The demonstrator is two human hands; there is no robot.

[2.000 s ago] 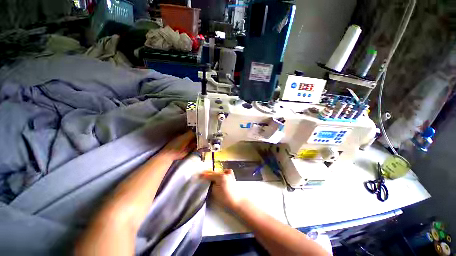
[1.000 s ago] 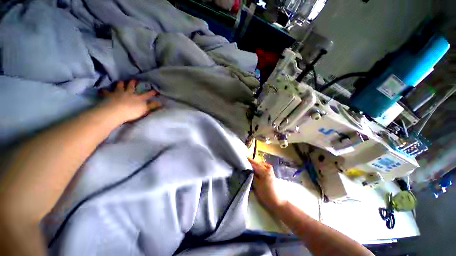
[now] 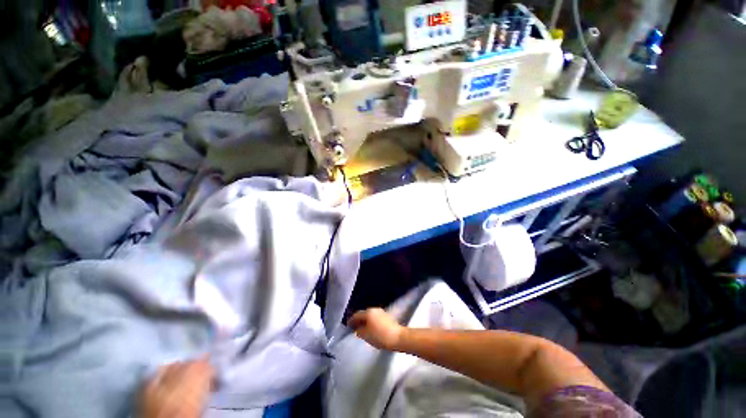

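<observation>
The large grey fabric (image 3: 245, 253) runs from the needle area of the white sewing machine (image 3: 393, 102) down over the table's front edge to the lap. A dark seam line (image 3: 329, 257) runs down it from the needle. My right hand (image 3: 378, 328) is below the table edge beside the hanging fabric edge, its fingers curled; whether they pinch the cloth is unclear. My left hand (image 3: 178, 392) is blurred at the bottom edge, over the fabric; its fingers and grip cannot be made out. A paler cloth (image 3: 425, 367) lies over the lap.
Black scissors (image 3: 587, 145) lie on the white table (image 3: 523, 175) at the right, near a yellow-green round item (image 3: 617, 108). A fat white roll (image 3: 505, 257) hangs below the table edge. Coloured thread cones (image 3: 710, 214) stand at the far right. A display box (image 3: 434, 24) sits atop the machine.
The view has turned and tilted down. My right hand has moved from beside the needle to below the table edge. My left hand has moved from the upper fabric down toward the lap.
</observation>
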